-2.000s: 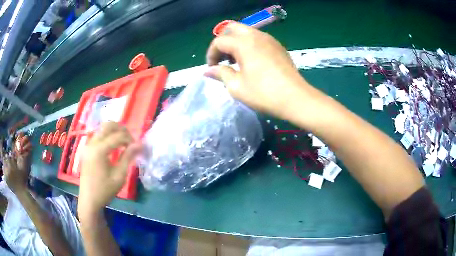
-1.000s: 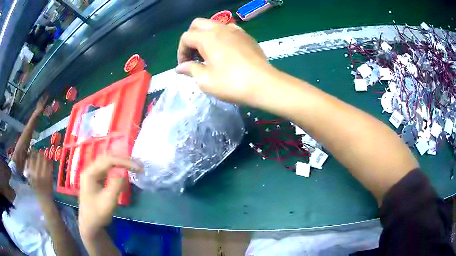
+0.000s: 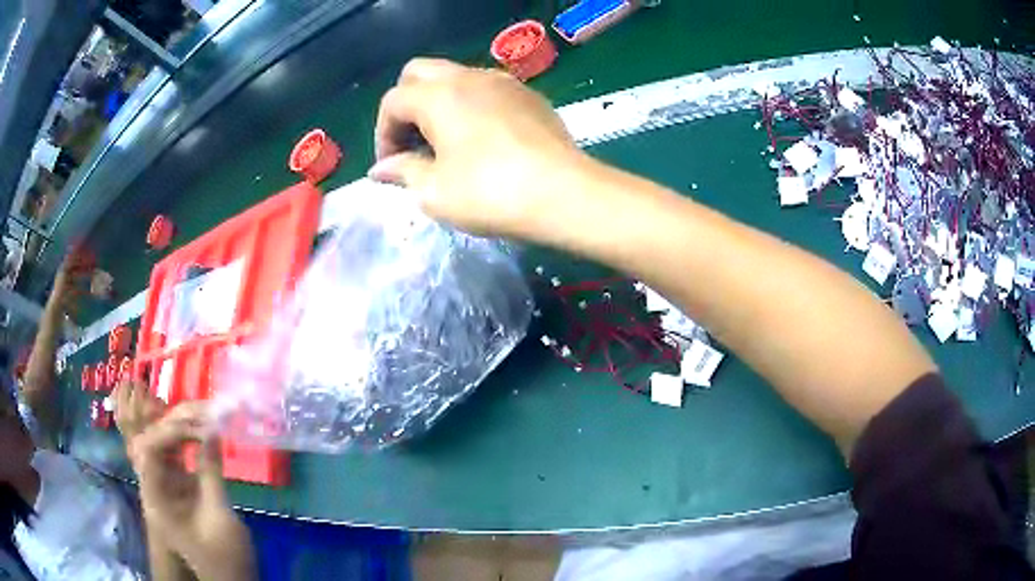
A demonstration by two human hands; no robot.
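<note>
A large clear plastic bag (image 3: 414, 312) full of silvery pieces rests on the dark green bench in front of me, overlapping the right edge of a red compartment tray (image 3: 278, 233). My right hand (image 3: 465, 148) pinches the bag's top; its fingertips are partly hidden. My left hand (image 3: 187, 482) is low at the left, slightly blurred, with a stretched flap of the bag between its fingers. Flat clear packets lie in the tray. A small bunch of dark red wires (image 3: 613, 329) with white square pads lies right of the bag.
A tangled wired pile (image 3: 931, 193) covers the right. Round red housings (image 3: 314, 156) stand on the green belt and at far left. A blue item (image 3: 592, 16) lies on the belt beyond the worn white rail (image 3: 670, 102). Another person's arm (image 3: 48, 340) is at left.
My left hand has moved left and down, drawing the bag's flap out over the tray. The bag and my right hand sit further left in view. The neighbour's hands have moved.
</note>
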